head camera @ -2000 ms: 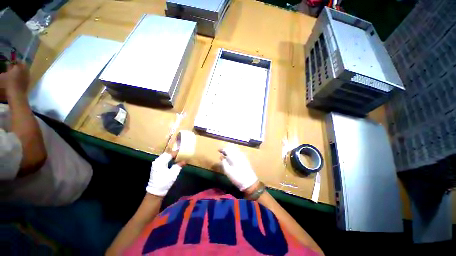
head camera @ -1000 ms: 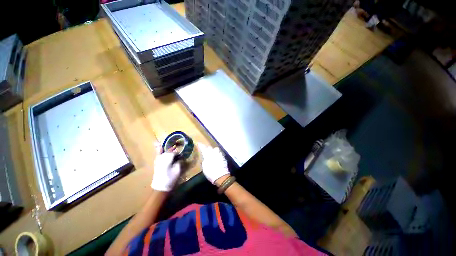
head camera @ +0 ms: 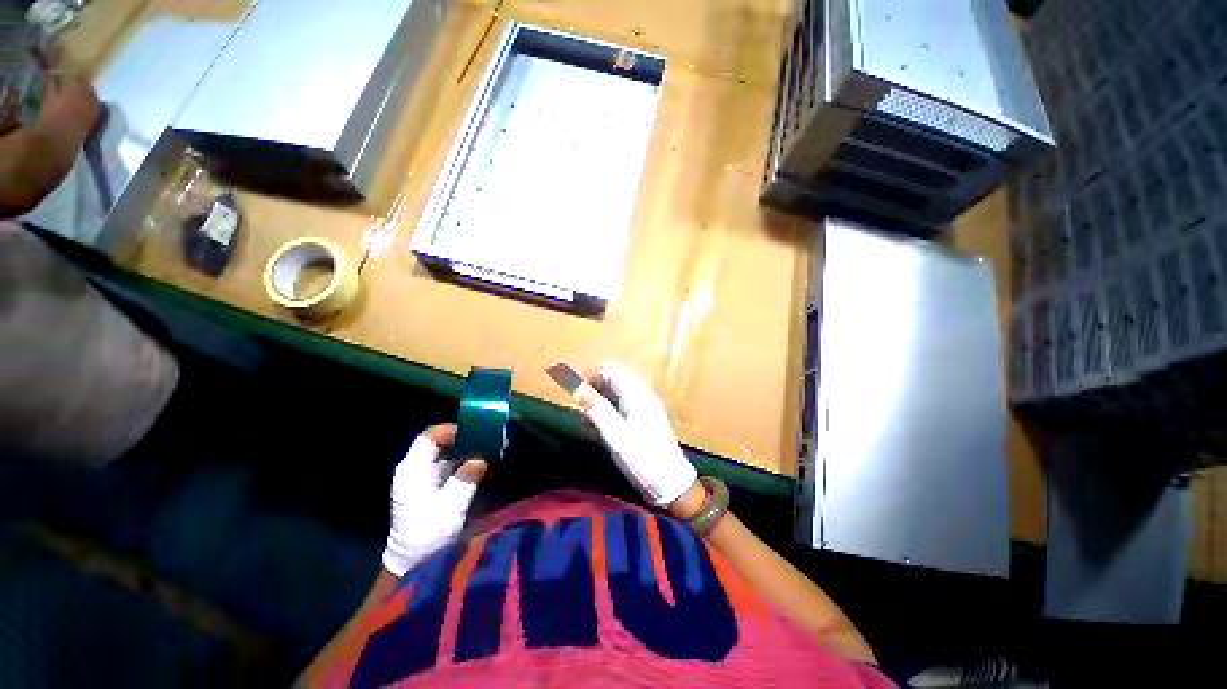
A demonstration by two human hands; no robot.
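My left hand [head camera: 428, 505], in a white glove with bare fingertips, holds the green tape roll [head camera: 485, 409] upright at the bench's front edge. My right hand [head camera: 638, 438], also gloved with bare fingertips, holds a small dark strip [head camera: 564, 378], likely torn green tape, between its fingertips. The strip and the roll are apart. The open chassis tray [head camera: 546, 168] lies flat on the cardboard beyond both hands, its inside facing up, and neither hand touches it.
A cream tape roll [head camera: 312, 277] and a bagged dark item [head camera: 213, 232] lie left. A closed chassis [head camera: 299, 74] stands back left. Stacked chassis [head camera: 915, 121], a flat grey chassis [head camera: 908, 397] and a tall perforated stack [head camera: 1130, 202] are right. A neighbour's arm [head camera: 47, 148] shows far left.
The view has swung back left to the tray. The green roll has been lifted and turned on edge in my left hand. A small strip now shows in my right fingertips.
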